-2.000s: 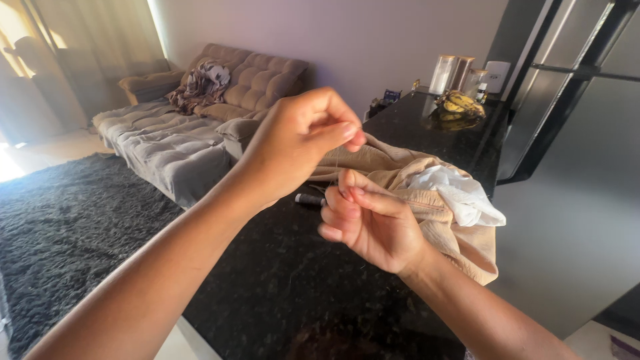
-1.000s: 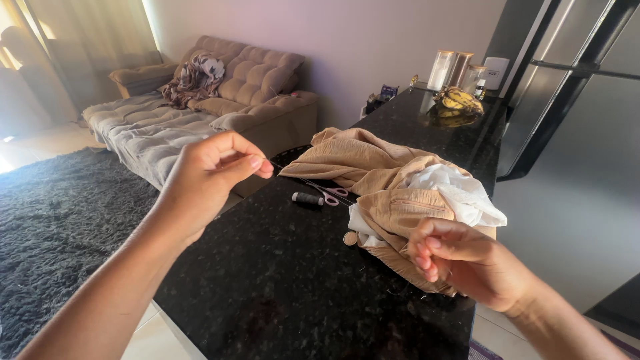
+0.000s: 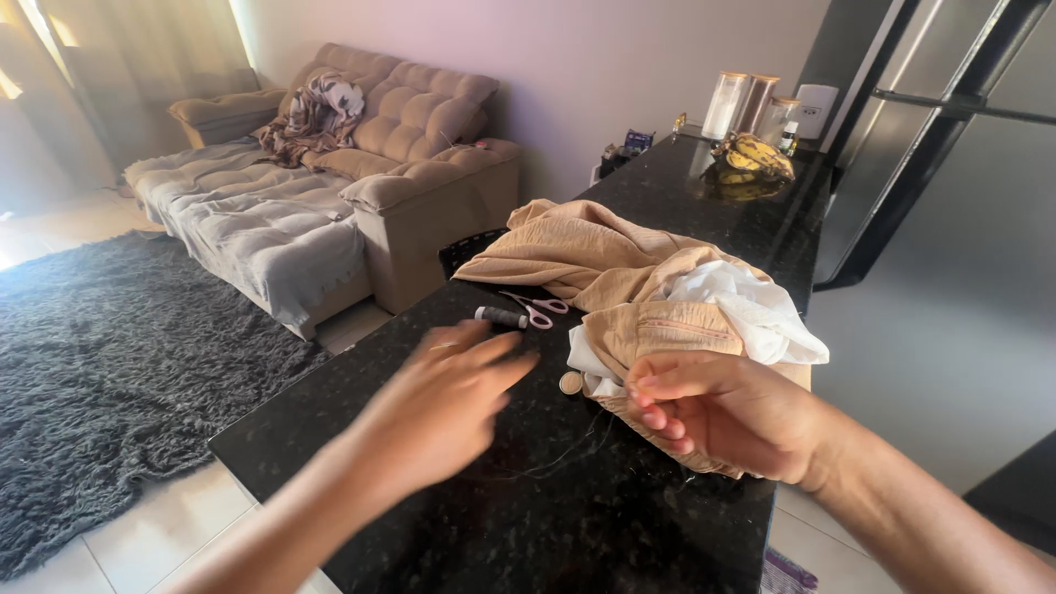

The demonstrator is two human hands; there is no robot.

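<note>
My left hand [image 3: 458,396], blurred, hovers over the black stone counter with its fingers apart, just short of a spool of dark thread [image 3: 501,318]. Beside the spool lie scissors with pink handles [image 3: 540,313]. Thumb and fingertips meet on my right hand [image 3: 709,408], in front of the tan garment [image 3: 577,247]; whether a needle or thread is between them is too small to tell. White cloth [image 3: 742,309] shows within the garment. A round tan button [image 3: 571,382] rests at its left edge. Fine loose thread [image 3: 569,458] trails on the counter between my hands.
The black stone counter [image 3: 462,528] carries bananas [image 3: 755,157] and glass jars [image 3: 726,106] at its far end. A refrigerator [image 3: 949,198] stands on the right. To the left are a tufted sofa [image 3: 445,177] and a dark shaggy rug [image 3: 140,388].
My left hand, its thumb and fingers together a second ago, has opened and come down near the spool. My right hand, close to the left two seconds ago, is now apart from it, before the garment.
</note>
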